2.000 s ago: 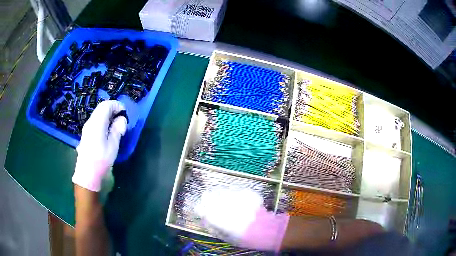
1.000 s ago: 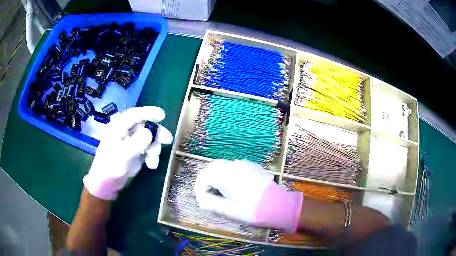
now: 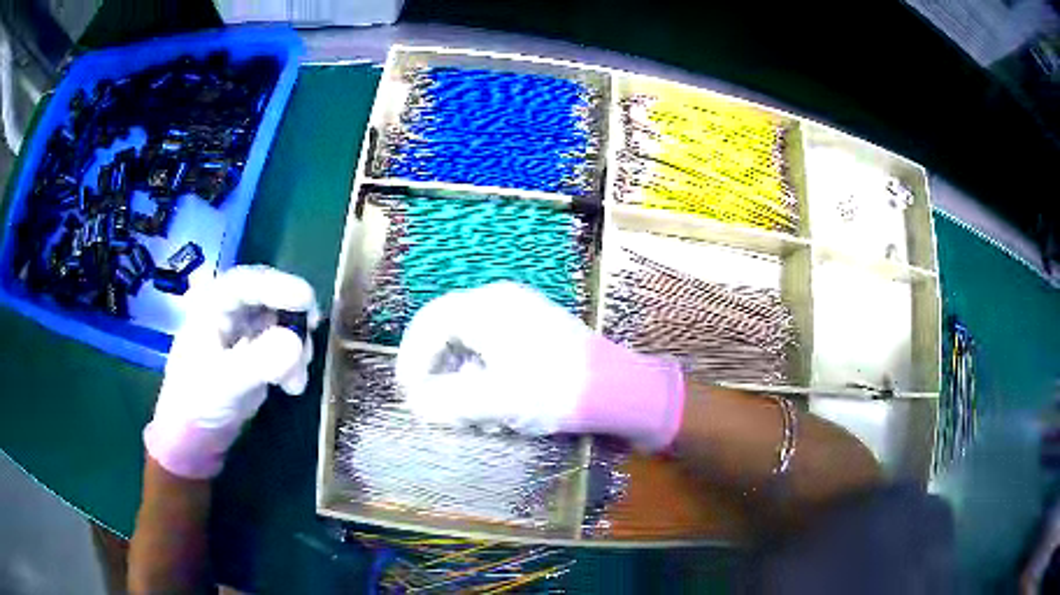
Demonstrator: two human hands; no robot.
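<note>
My left hand (image 3: pixel 227 366), in a white glove with a pink cuff, is at the blue bin's near right corner. Its fingers and thumb grip a small black connector housing (image 3: pixel 298 322), partly hidden by the glove. My right hand (image 3: pixel 500 360), gloved the same way, is above the border of the teal-green wires (image 3: pixel 488 246) and the white wires (image 3: pixel 448 465). Its fingers are curled; a greyish patch shows between them, too blurred to tell whether it holds a wire. The cream compartment tray (image 3: pixel 332 430) lies under it.
The blue bin (image 3: pixel 258 151) of black housings is at left. The tray also holds blue (image 3: pixel 494 128), yellow (image 3: pixel 709 163), brown (image 3: pixel 697 314) and orange wires (image 3: pixel 663 500). Mixed-colour wires (image 3: pixel 465 566) lie at its near edge, wire assemblies (image 3: pixel 958 389) at right. A white box (image 3: pixel 308 9) is behind.
My left hand has moved from inside the bin to its near right side, with a housing now visible. My right hand has risen from the white wires towards the green ones. The view has shifted.
</note>
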